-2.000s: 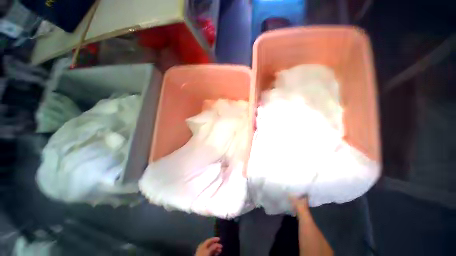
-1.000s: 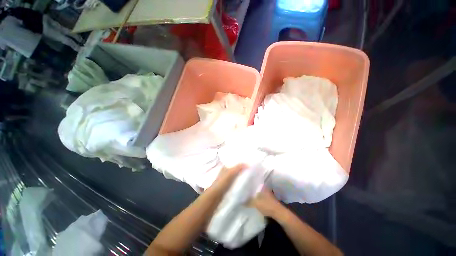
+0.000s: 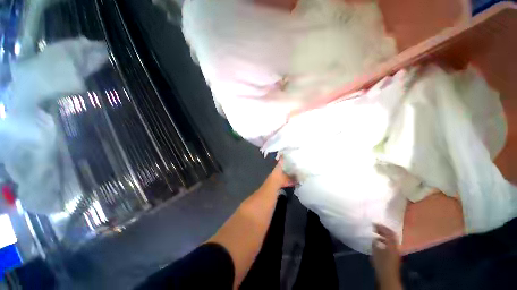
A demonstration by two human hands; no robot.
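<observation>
White fabric pieces [image 3: 346, 170] hang over the near end of the right-hand salmon bin [image 3: 433, 218]. My left hand [image 3: 283, 173] is at the left edge of this fabric and grips it; its fingertips are hidden in the cloth. My right hand [image 3: 385, 241] is at the fabric's lower edge, small and blurred, with its fingers bent; I cannot tell whether it holds the cloth. More white fabric [image 3: 244, 62] hangs over the middle salmon bin [image 3: 422, 20], with cream pieces [image 3: 340, 45] beside it.
A shiny metal slatted rack [image 3: 122, 130] stands on the left, with a loose white cloth heap [image 3: 37, 136] on it. The dark grey floor [image 3: 195, 207] shows between the rack and the bins. My dark-clothed legs are at the bottom centre.
The view has turned left and come closer to the bins. My hands, earlier together on a bunched white piece, are now apart at the right-hand bin's fabric.
</observation>
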